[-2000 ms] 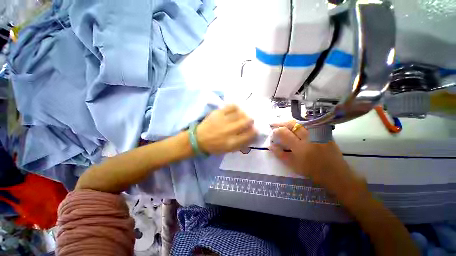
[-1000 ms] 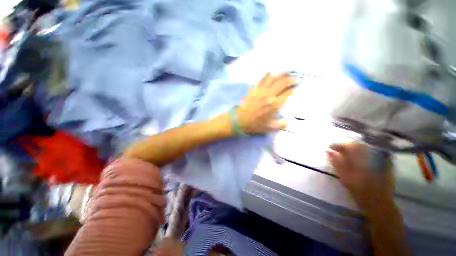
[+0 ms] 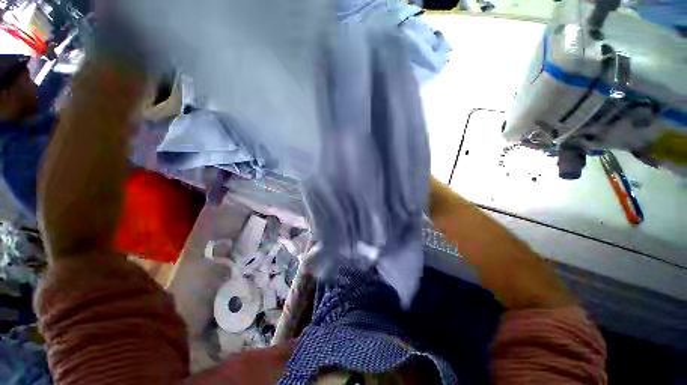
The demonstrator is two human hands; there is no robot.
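A big heap of light blue-grey garment pieces (image 3: 369, 143) is held up in front of me, blurred, hanging over the table's left edge and my lap. My left arm reaches up at the left; its hand is hidden behind or blurred into the cloth at the top. My right forearm reaches in from the right and its hand is hidden behind the cloth. The sewing machine head (image 3: 587, 90) stands at the upper right with no cloth under it. Orange-red and blue snips (image 3: 624, 189) lie right of the needle area.
A scrap bin (image 3: 197, 259) with white offcuts and a white roll (image 3: 238, 304) is left of my lap. A red bag (image 3: 154, 214) is beside it. Another person (image 3: 22, 128) is at the far left. More blue cloth (image 3: 202, 139) lies behind the held heap.
The blue cloth has been lifted off the table toward me. Both hands have left the machine area and gone behind the cloth. The view has turned left, showing the scrap bin and the person.
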